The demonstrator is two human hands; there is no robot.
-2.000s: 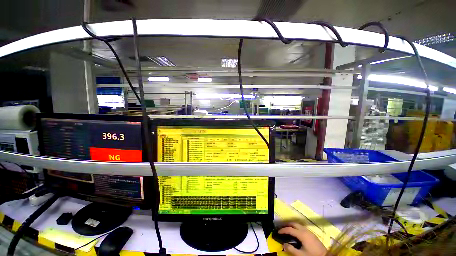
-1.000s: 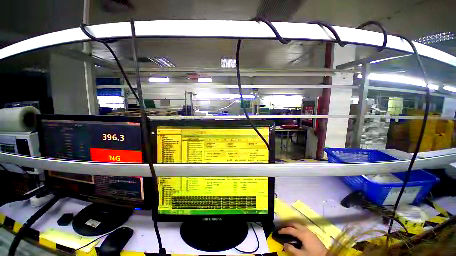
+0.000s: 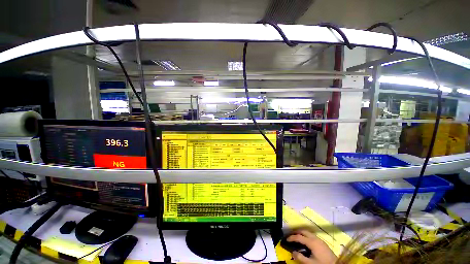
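Observation:
My right hand (image 3: 312, 247) rests on a small black computer mouse (image 3: 296, 246) at the bottom edge, right of centre. The palm and fingers cover part of the mouse, and the wrist is cut off below. In front stands a monitor with a yellow screen (image 3: 219, 198) full of text rows. Left of it a dark weighing monitor (image 3: 69, 144) shows "396.3" above a red "NG" block. My left hand is not in the picture.
Another black mouse (image 3: 119, 248) lies lower left. A white metal rail (image 3: 221, 175) crosses before both monitors. Blue baskets (image 3: 399, 196) stand right, beside a dark handheld shape (image 3: 363, 205). Hazard tape (image 3: 31, 242) lines the shelf edge. Black cables hang down. Blurred hair-like strands cover the lower right.

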